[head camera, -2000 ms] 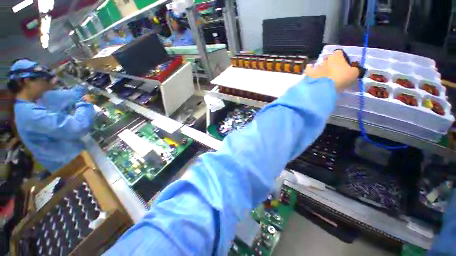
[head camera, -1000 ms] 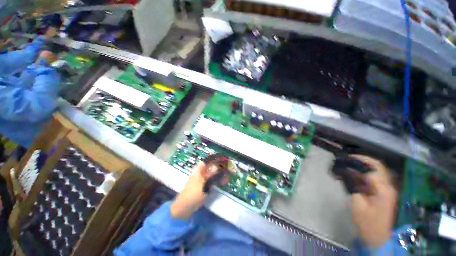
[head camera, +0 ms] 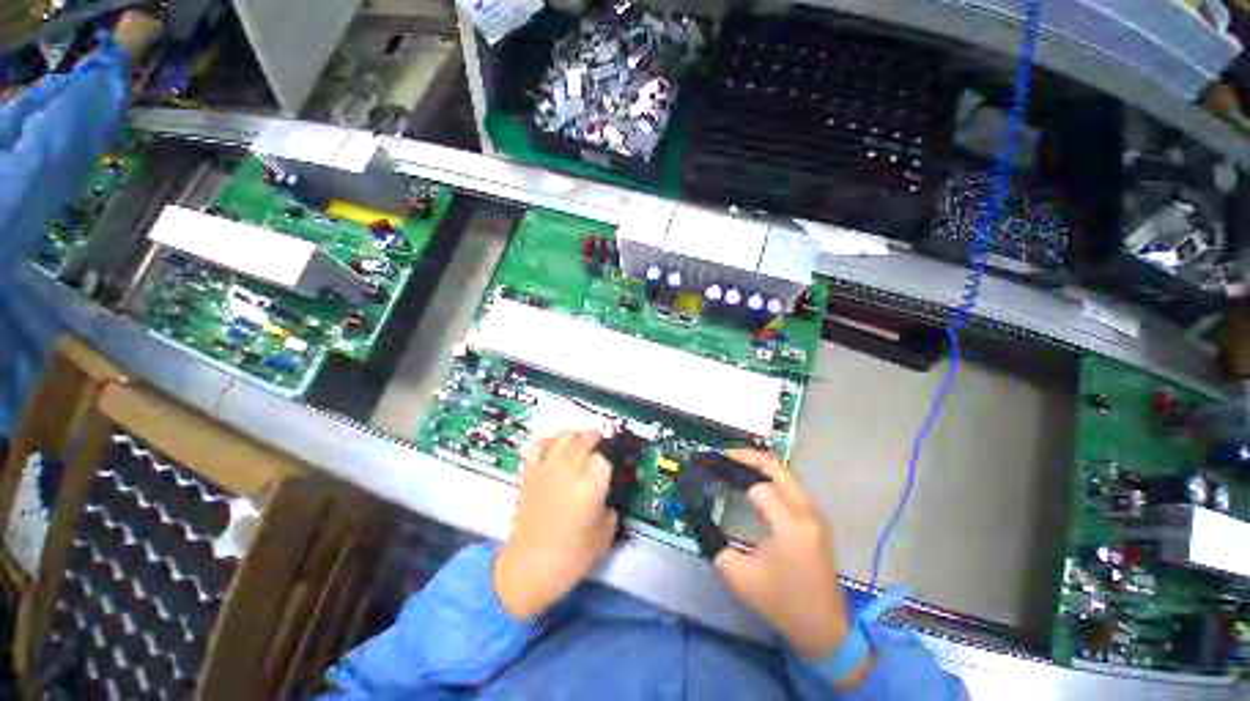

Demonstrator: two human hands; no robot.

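Observation:
A large green circuit board [head camera: 559,274] lies on the conveyor in front of me. A long white-silver heat sink [head camera: 631,367] crosses its middle, and finned heat sinks [head camera: 706,251] stand at its far edge behind small round capacitors. My left hand [head camera: 559,514] is at the board's near edge, fingers closed around a small dark reddish part, a coil by its look, mostly hidden. My right hand [head camera: 792,555] is bent beside it, with black at thumb and fingertips. I cannot tell whether that black is finger coverings or a held part.
Another board [head camera: 295,192] lies left and one [head camera: 1117,452] right on the railed conveyor [head camera: 411,473]. Beyond are a bin of silver pieces [head camera: 617,82], a black tray [head camera: 809,123] and more bins. A blue cord [head camera: 980,260] hangs right. A capacitor carton [head camera: 192,425] and a person's sleeve [head camera: 55,151] are left.
My left arm has come back from the white coil tray. Since a second ago my right hand has moved left over the board's near edge, close to my left hand. The view has tilted down.

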